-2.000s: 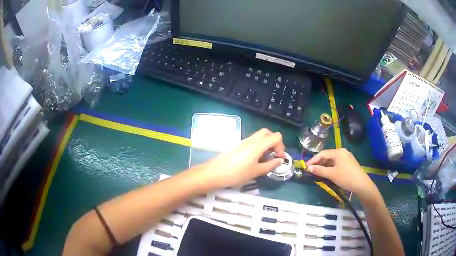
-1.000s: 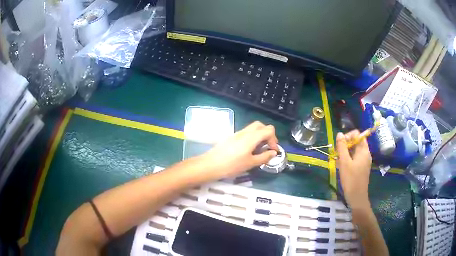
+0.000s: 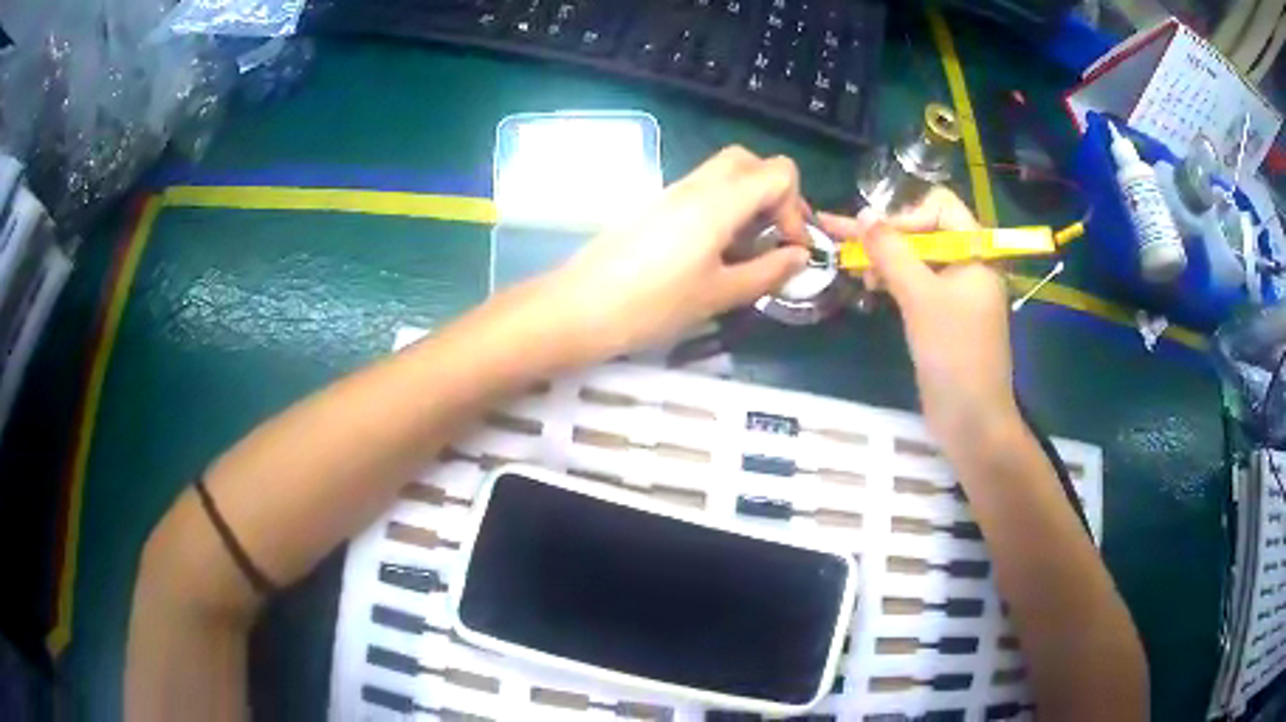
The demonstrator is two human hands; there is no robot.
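Note:
The round silver fixture stands on the green mat, with a small dark part on its pale top. My left hand is at the fixture's left side, thumb and forefinger pinched at its top; whether they grip the small part is hard to tell. My right hand holds the yellow pen tool nearly level, its left end at the fixture's top. A cotton swab also shows beside my right hand, pointing down and left.
The parts tray with many modules lies in front, a smartphone on it. A clear box, keyboard and brass-topped cylinder are behind. A blue bin with bottles is at right, clear bags at left.
The view has tilted down. My right hand has moved left with the yellow tool, whose end is now at the fixture. My left hand has stayed at the fixture.

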